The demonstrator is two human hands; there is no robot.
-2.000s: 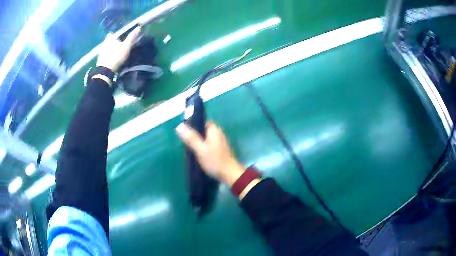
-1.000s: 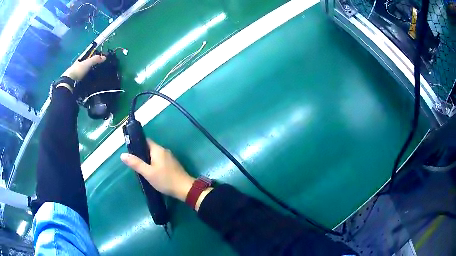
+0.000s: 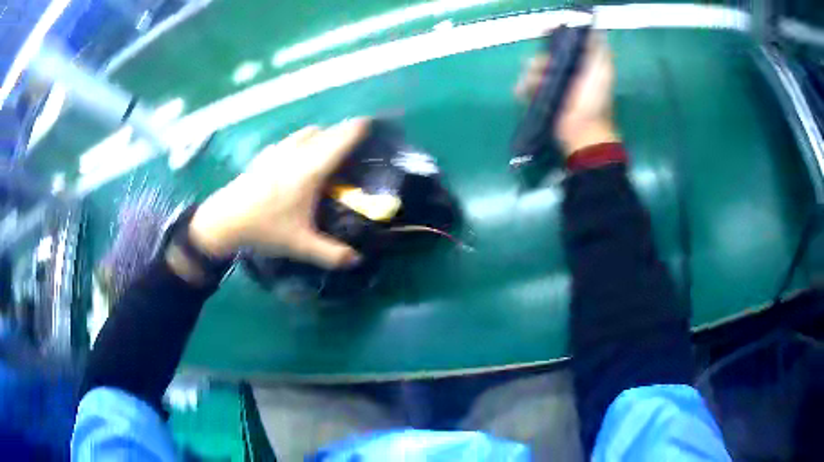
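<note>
A black module (image 3: pixel 411 194) with a yellow tape strip on top sits on the green bench in front of me, blurred by motion. A thin lead runs from its right side. My left hand (image 3: pixel 289 194) is spread over the module's left part, with thumb and fingers around the yellow strip. My right hand (image 3: pixel 587 95) is raised at the upper right and holds the black electric screwdriver (image 3: pixel 549 90), its one end pointing down and left. The screwdriver's bit is too blurred to tell.
A tangled pile of purple-white leads (image 3: pixel 135 230) lies at the left of the bench. A white rail (image 3: pixel 361 68) crosses behind the module, with a green line beyond it. A metal frame (image 3: pixel 791 126) stands at the right. The bench's front edge is near my body.
The module has moved from beyond the rail onto the near bench with my left hand on it. My right hand has moved to the upper right with the screwdriver. The view has shifted.
</note>
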